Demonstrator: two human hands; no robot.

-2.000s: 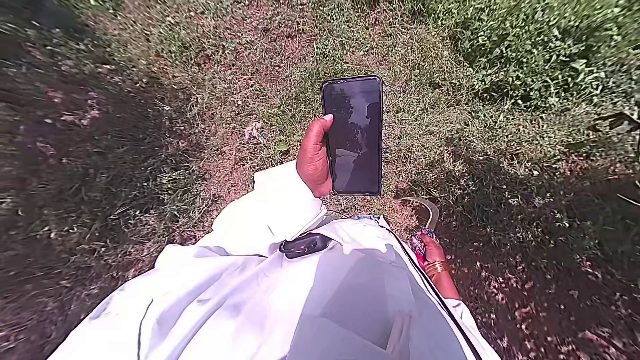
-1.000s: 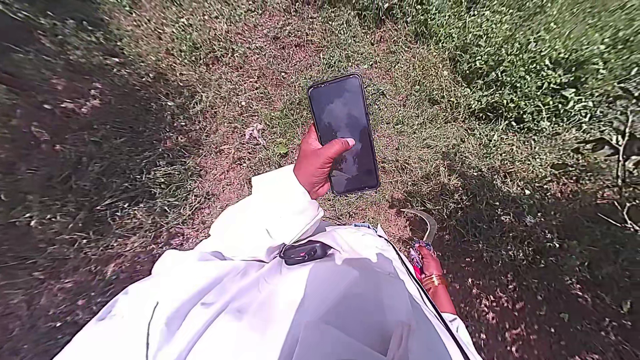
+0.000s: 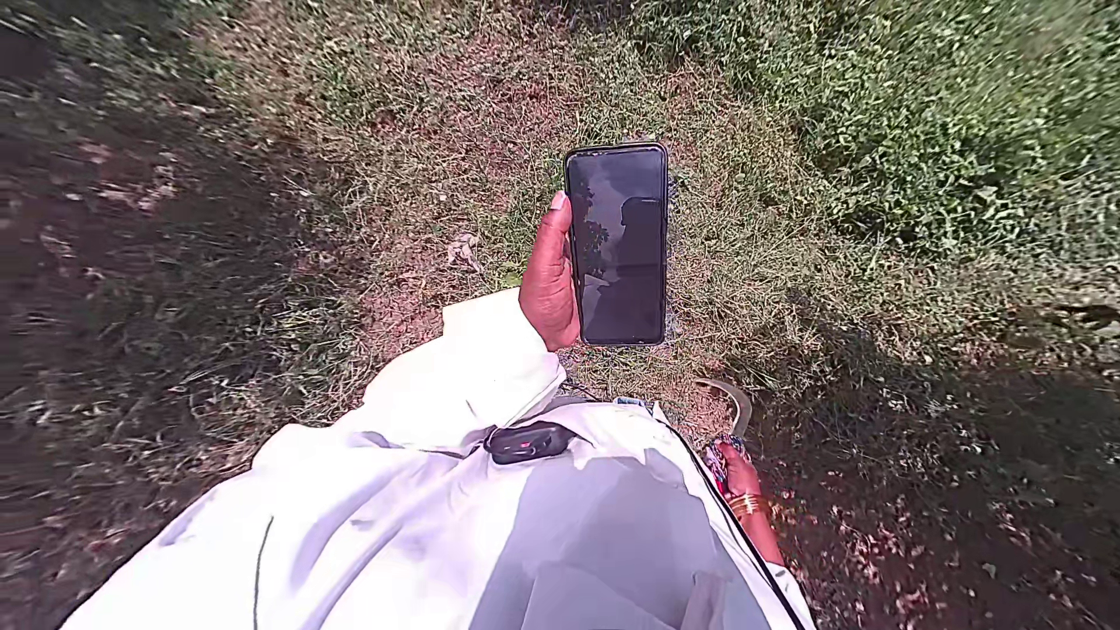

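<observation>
My left hand (image 3: 551, 280) is closed around the left edge of a smartphone in a black case (image 3: 619, 245), thumb along its side. The phone's screen is dark and reflects sky, foliage and a head-like outline. Low on the right, my right hand (image 3: 739, 470), with gold bangles (image 3: 748, 505) at the wrist, grips the handle end of a sickle (image 3: 740, 407). Colourful cloth-like material (image 3: 719, 459) lies at that grip and hides the handle. The curved blade points up and to the left, near the ground.
A small black device (image 3: 528, 443) is on the front of my white garment (image 3: 394, 507). A pale crumpled scrap (image 3: 464, 251) lies on the grassy ground left of the phone. Dense green plants (image 3: 954, 131) grow at the upper right, and shaded soil with leaf litter (image 3: 927, 525) lies at the lower right.
The thumb of my left hand has moved off the screen to the phone's left edge, and the phone has gone from tilted to nearly upright in view. My right hand still holds the sickle.
</observation>
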